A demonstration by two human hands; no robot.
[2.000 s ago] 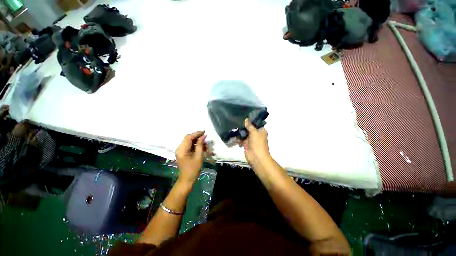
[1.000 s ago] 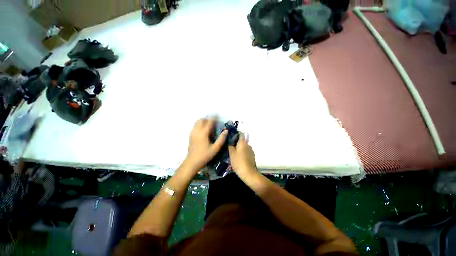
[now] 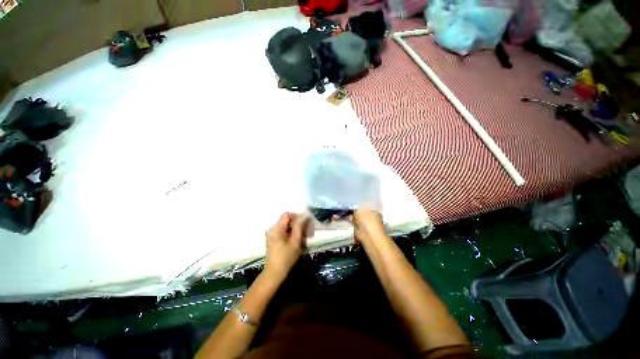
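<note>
A clear poly bag [image 3: 342, 184] with a dark item showing at its near end lies over the white cloth [image 3: 210, 126] near the table's front edge. My right hand [image 3: 368, 223] grips its near right corner. My left hand [image 3: 288, 237] is at its near left corner, with fingertips together and slightly blurred; a thin clear edge seems pinched there. How far the item sits inside the bag is hard to tell.
Grey pouches [image 3: 291, 59] are clustered at the back, with a hang tag [image 3: 337, 95]. More pouches [image 3: 35, 118] lie far left. A white tube [image 3: 460, 106] and hand tools [image 3: 572, 112] lie on red striped cloth. A grey stool [image 3: 561, 298] stands right.
The view has shifted to the right. My hands have moved apart from around the dark item, and the misty bag now lies spread out beyond them.
</note>
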